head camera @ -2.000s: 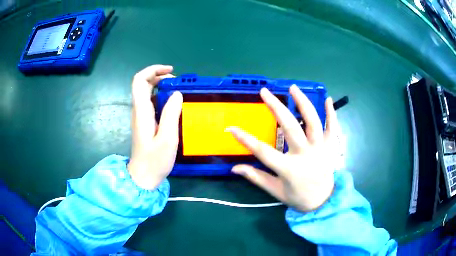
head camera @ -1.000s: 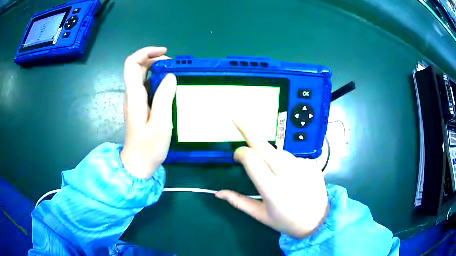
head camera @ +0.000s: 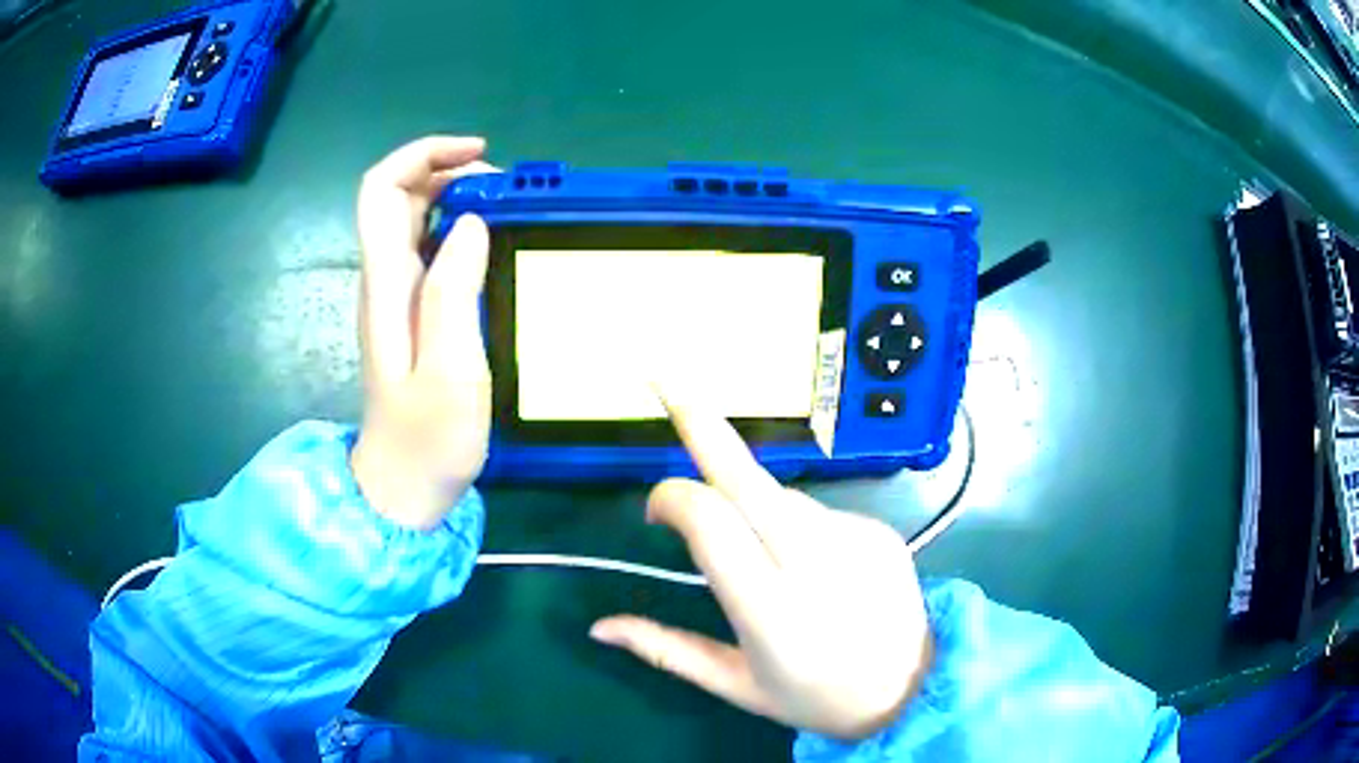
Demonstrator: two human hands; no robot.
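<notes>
A blue scan tool (head camera: 902, 209) faces me in the middle, its touchscreen (head camera: 656, 321) bright white with a black border. The keypad (head camera: 894, 342) is right of the screen, with a pale barcode label (head camera: 829, 391) between them. A black stick (head camera: 1014, 268) juts from its right end. My left hand (head camera: 425, 343) grips its left end, thumb on the front. My right hand (head camera: 790, 596) is in front of its lower edge, index fingertip at the lower part of the screen, holding nothing. A white cord (head camera: 596, 562) runs below the unit and curves up to its right side.
A second scan tool (head camera: 157, 97) lies at the upper left with its screen lit. A black foam tray (head camera: 1279, 432) stands at the right edge, with devices partly cut off by the picture's edge. All lies on a shiny green bench mat (head camera: 745, 90).
The screen has turned from orange to white. The unit sits slightly higher. My right hand has moved down and left, off the keypad side, fingers now folded except index and thumb.
</notes>
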